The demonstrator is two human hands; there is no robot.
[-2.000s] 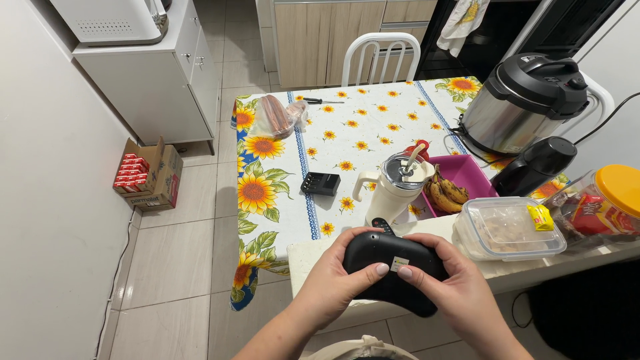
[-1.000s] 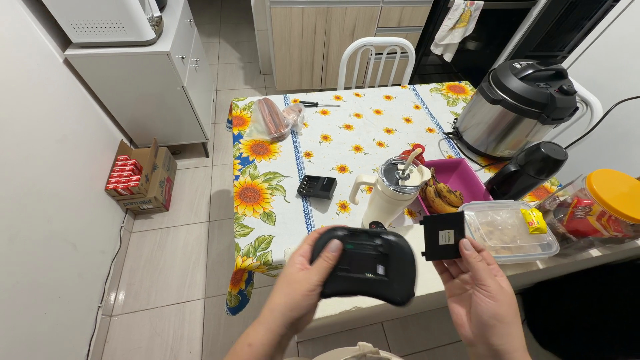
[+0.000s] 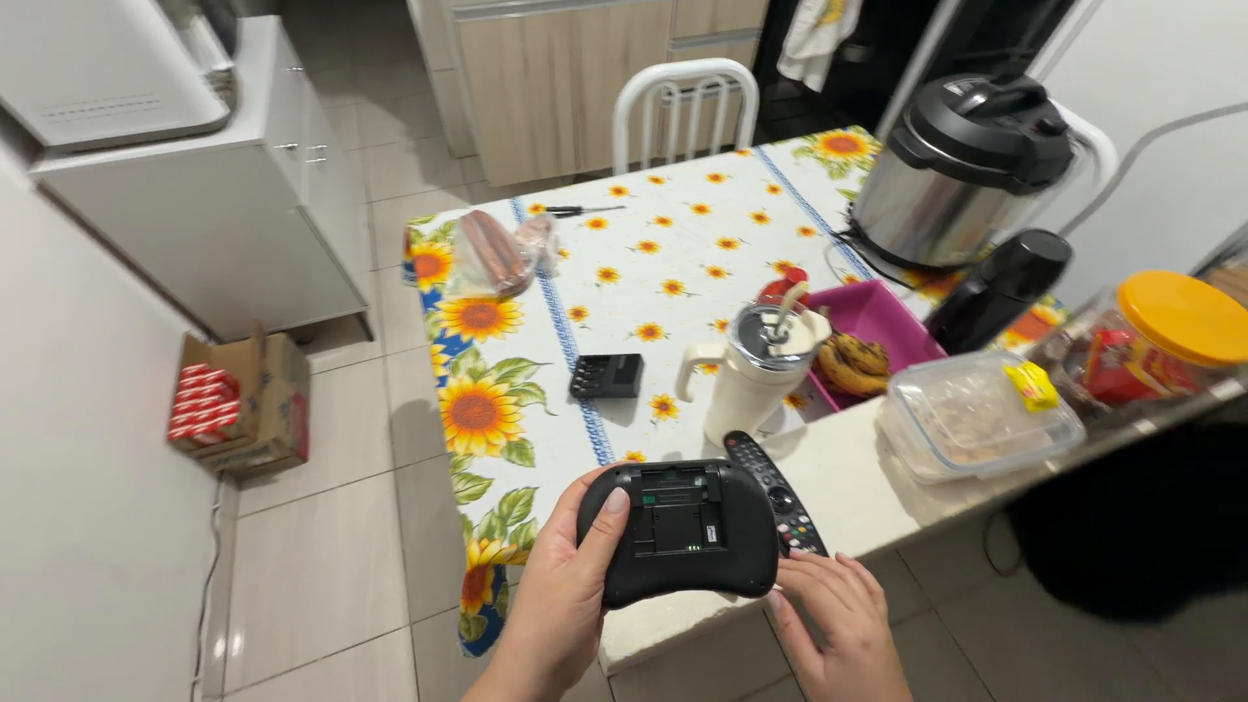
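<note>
My left hand (image 3: 570, 575) grips the left side of a black handheld controller (image 3: 746, 531), thumb on its face. The controller's back is up, and its open battery compartment (image 3: 678, 517) shows with no cover on it. My right hand (image 3: 834, 614) is at the controller's lower right corner; whether it holds anything beneath its fingers cannot be seen. A black remote control (image 3: 775, 487) lies on the pale ledge just behind, partly hidden by the controller. On the flowered tablecloth sits a black battery charger (image 3: 606, 376), left of a cream tumbler (image 3: 749, 380) with a handle and straw.
Along the right stand a magenta bin (image 3: 892, 317) with bananas (image 3: 853, 363), a lidded plastic container (image 3: 980, 414), a yellow-lidded jar (image 3: 1185, 317), a black flask (image 3: 1004, 288) and an electric pressure cooker (image 3: 960, 171). Bagged sausages (image 3: 497, 255) and a screwdriver (image 3: 580, 210) lie farther back.
Both hands were on the controller. The black battery cover came off into my right hand, which has since moved down and left; the cover no longer shows.
</note>
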